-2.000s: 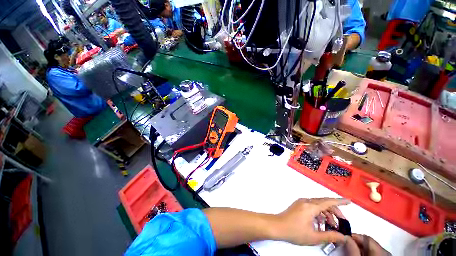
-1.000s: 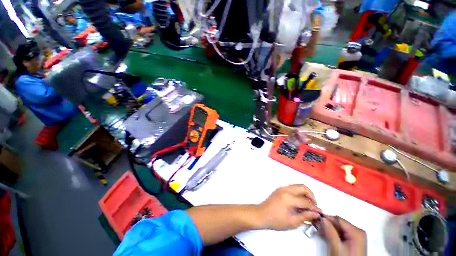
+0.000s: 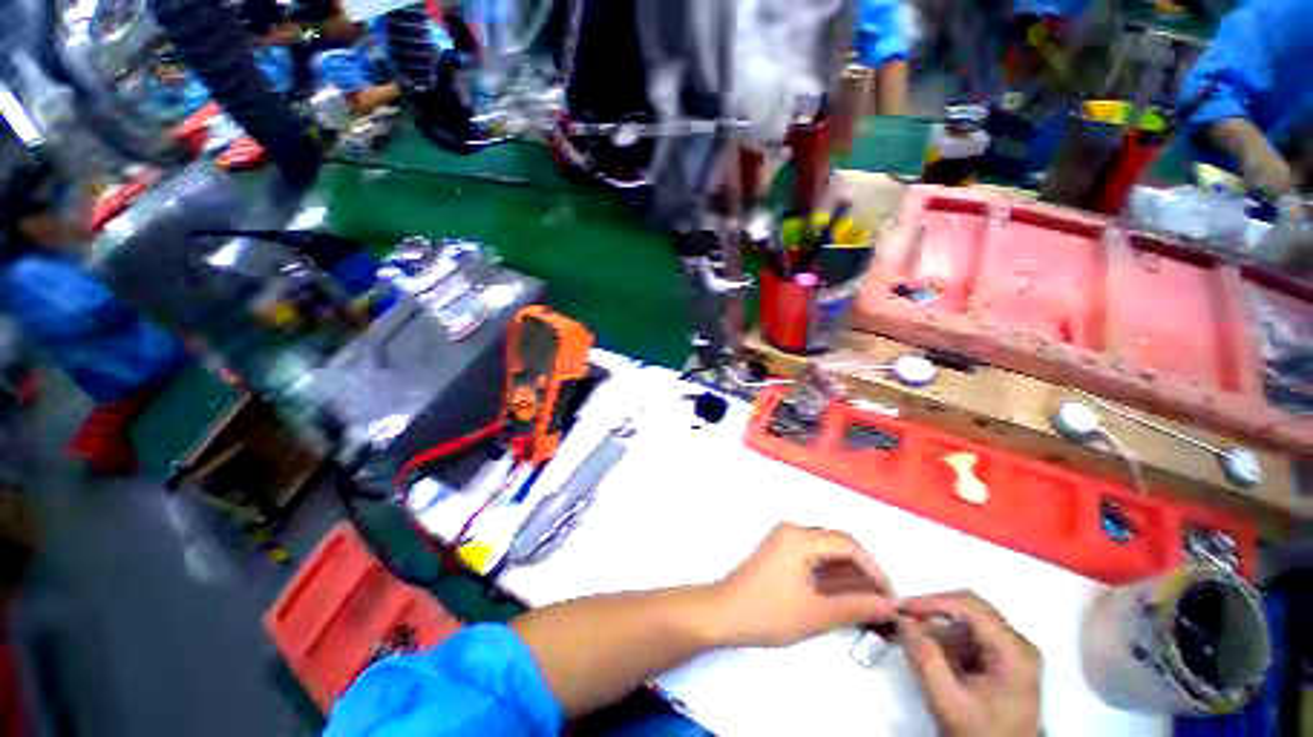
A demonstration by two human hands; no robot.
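My left hand (image 3: 802, 588) reaches in from the lower left in a blue sleeve. My right hand (image 3: 979, 665) is at the bottom right of centre. Their fingertips meet over the white sheet (image 3: 677, 518), closed on a small dark part (image 3: 904, 616) that the fingers mostly hide. A small silver-white piece (image 3: 868, 647) shows just below the fingertips; whether it is joined to the dark part I cannot tell. The image is blurred here.
Behind the hands lies a red parts tray (image 3: 907, 475) with screws and a white bone-shaped piece (image 3: 966, 478). A round container (image 3: 1174, 638) stands at right. A grey electric screwdriver (image 3: 572, 497) and orange multimeter (image 3: 544, 382) are at left, a pen cup (image 3: 786, 308) behind. Other workers sit beyond.
The view has shifted, bringing the round container fully in at right. My hands have drawn together at the fingertips; my left index finger no longer points out. More of my right hand shows.
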